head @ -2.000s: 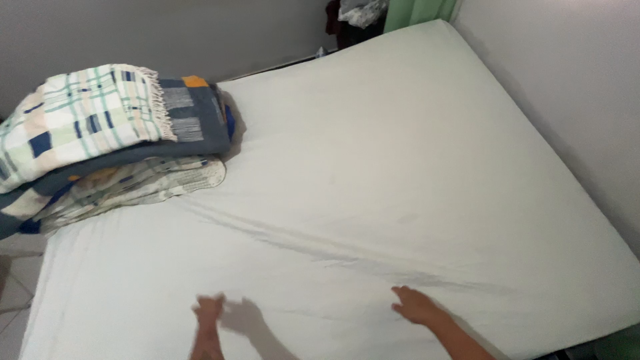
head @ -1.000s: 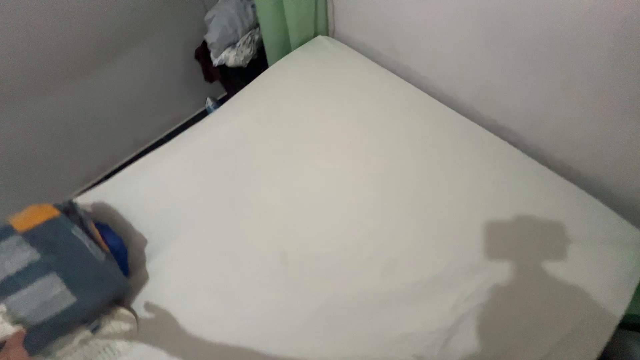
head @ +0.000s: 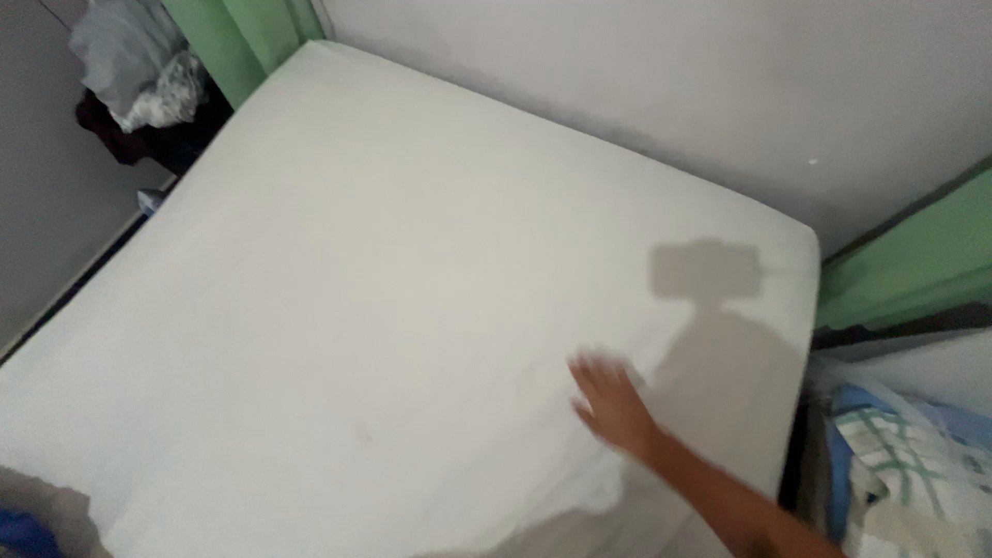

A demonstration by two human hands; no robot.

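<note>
A mattress in a white fitted sheet [head: 403,256] fills most of the head view. My right hand [head: 612,399] reaches in from the lower right, palm down over the sheet, its blurred fingers apart and holding nothing; whether it touches the cloth I cannot tell. Soft creases run through the sheet near the wrist and along the bottom. My left hand is out of view. At the lower left corner a bit of blue fabric [head: 27,533] shows on the bed.
Walls border the bed at the left and top right. Green curtains hang at the far corner [head: 240,46] and the right [head: 914,256]. Grey and white cloths or bags [head: 132,62] are heaped beyond the left edge. Plaid fabric [head: 914,465] lies beside the bed at lower right.
The view has swung right, so the folded blanket stack is mostly out of frame. My left hand, seen two seconds ago, has left the view. My right hand is over the sheet again.
</note>
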